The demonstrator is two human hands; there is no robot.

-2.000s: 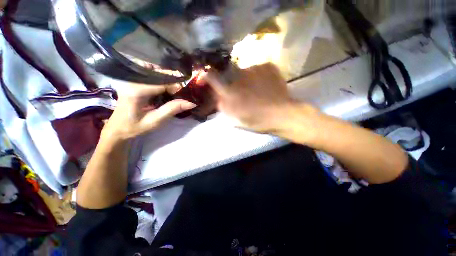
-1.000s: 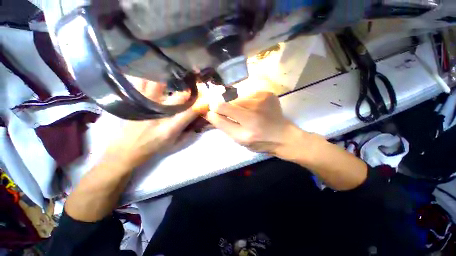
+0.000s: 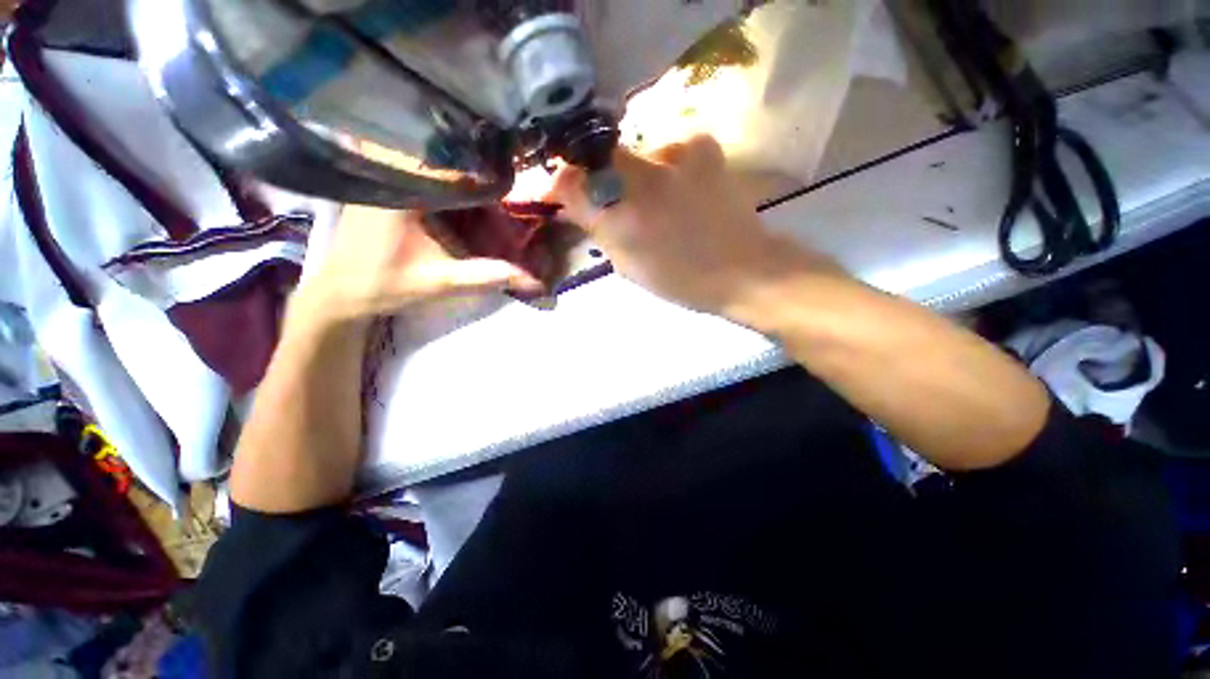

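Observation:
A small maroon piece (image 3: 511, 239) lies under the bright lamp glow at the needle area. My left hand (image 3: 378, 265) is on its left part, with the thumb on top and the fingers partly hidden behind the machine head (image 3: 279, 120). My right hand (image 3: 677, 226) has its fingertips at the right side of the piece, close to the presser foot area (image 3: 557, 139). The glow hides the exact fingertip contact. A round silvery-white cylinder (image 3: 548, 66) is above the right fingertips.
Black scissors (image 3: 1055, 199) lie on the right of the white table (image 3: 571, 385). A pale angular sheet (image 3: 796, 93) is right of the needle. Sewn maroon-and-white pieces (image 3: 146, 345) are heaped at left. White cloth (image 3: 1095, 365) is below the table at right.
Compared with one second ago, the view has shifted and the hands have moved slightly apart, showing more of the maroon piece. The left thumb is again visible on it.

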